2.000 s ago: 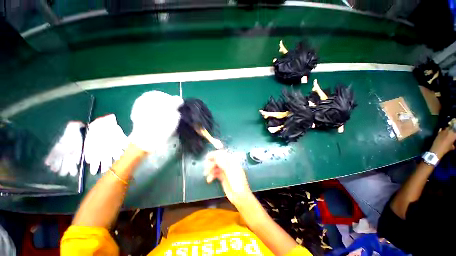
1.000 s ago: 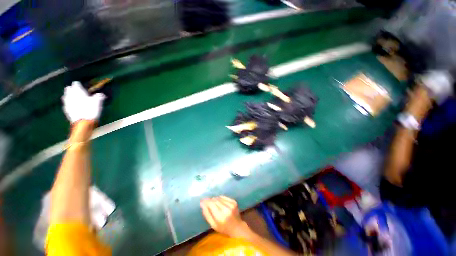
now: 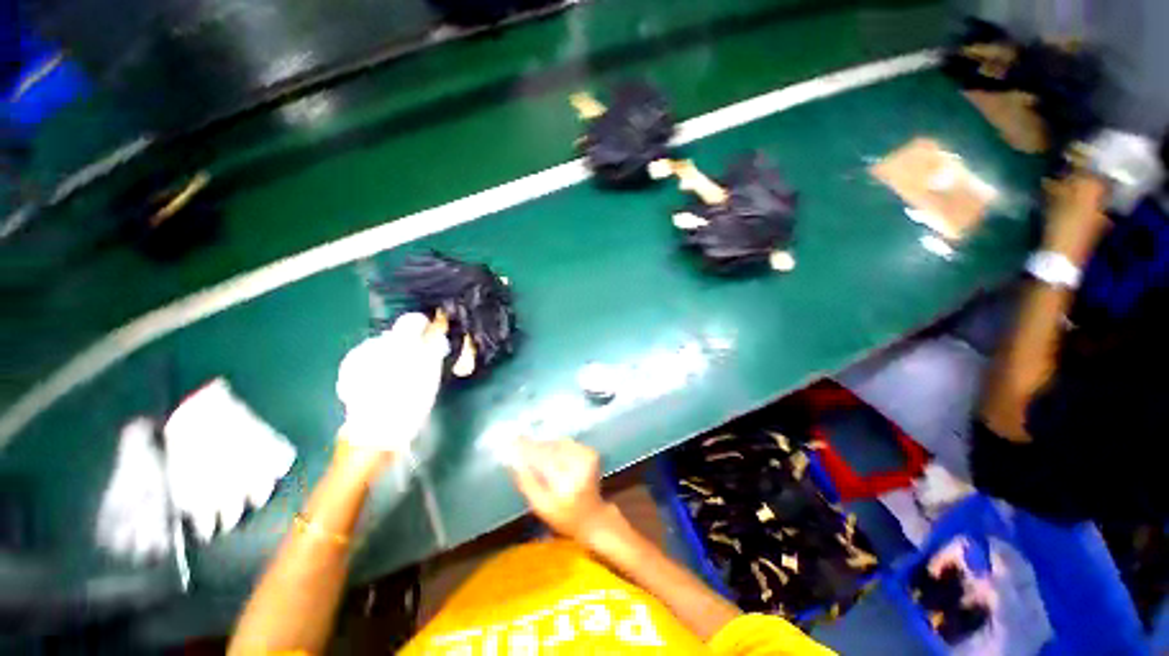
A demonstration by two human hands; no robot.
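My left hand (image 3: pixel 391 382), in a white glove, is shut on a black bushy piece (image 3: pixel 481 308) by its beige ends, over the green bench (image 3: pixel 551 359). My right hand (image 3: pixel 560 481) is bare, its fingers curled, near the bench's front edge. Whether it holds something cannot be told. Two more black pieces with beige ends lie beyond: one by the pale strip (image 3: pixel 628 135), one nearer me (image 3: pixel 744 224). Another black piece (image 3: pixel 173 215) lies far left, past the strip. A small pale thing (image 3: pixel 597 382) lies on the bench, blurred.
White gloves (image 3: pixel 224 451) lie at the left, one perhaps a reflection. A cardboard piece (image 3: pixel 933 186) lies at the right. A neighbour's arm (image 3: pixel 1038 301) reaches in there. Below the edge are a blue bin (image 3: pixel 686 513) of black pieces, a red stool (image 3: pixel 897 477) and another blue bin (image 3: pixel 1045 592).
My left hand has let go of one piece at the far left and come back. It has taken hold of another piece, from the centre pair. My right hand stays near the front edge.
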